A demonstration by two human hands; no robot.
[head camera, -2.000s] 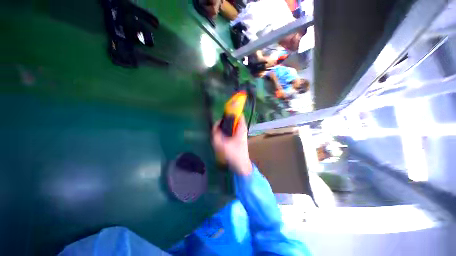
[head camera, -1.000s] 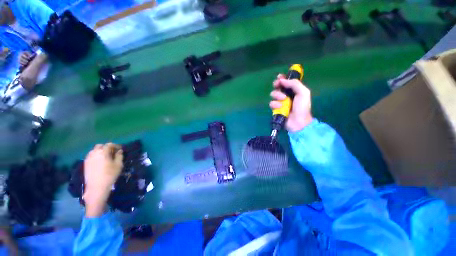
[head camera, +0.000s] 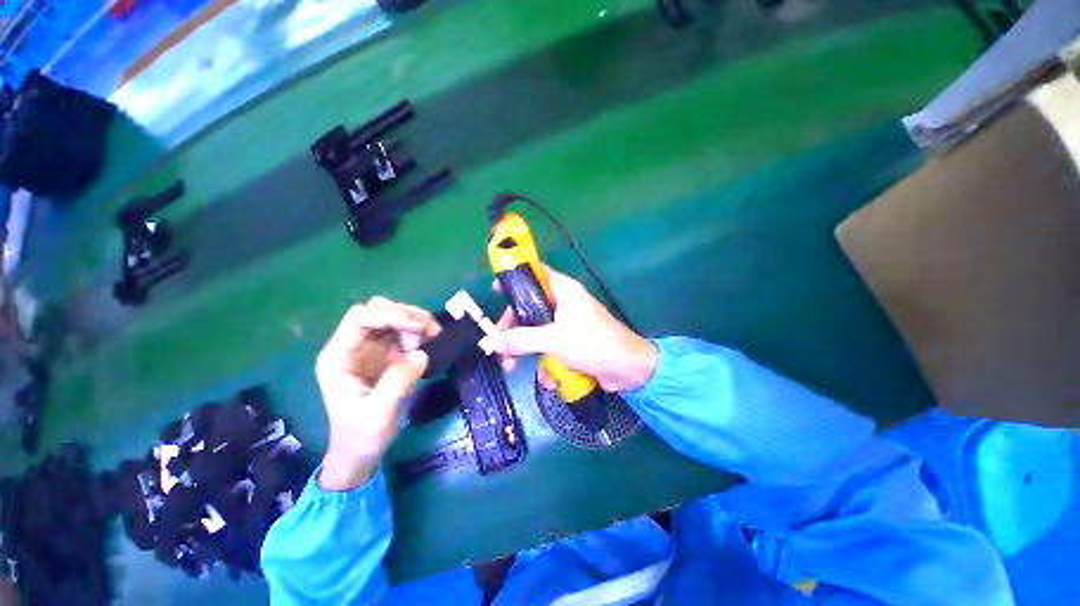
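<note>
My right hand (head camera: 580,337) holds the yellow and black electric screwdriver (head camera: 529,290), its nose pointing down over the round grey screw dish (head camera: 578,424). My left hand (head camera: 373,373) holds a small black part (head camera: 450,342) with a white patch (head camera: 474,320); my right fingertips touch the white patch's end. The part is above the black bracket unit (head camera: 488,414), which lies on the green surface between my hands and has arms projecting left. The part and my left fingers hide the bracket's upper end. The driver bit is not clearly visible.
A pile of small black parts (head camera: 213,485) with white patches lies left of my left hand, another dark heap (head camera: 59,521) beyond it. Bracket units (head camera: 370,172) lie on the far belt. A brown carton (head camera: 971,260) stands at the right. The black cord (head camera: 574,243) loops behind the screwdriver.
My left hand has left the parts pile and moved right to the bracket with a small part. My right hand has moved left with the screwdriver to meet it.
</note>
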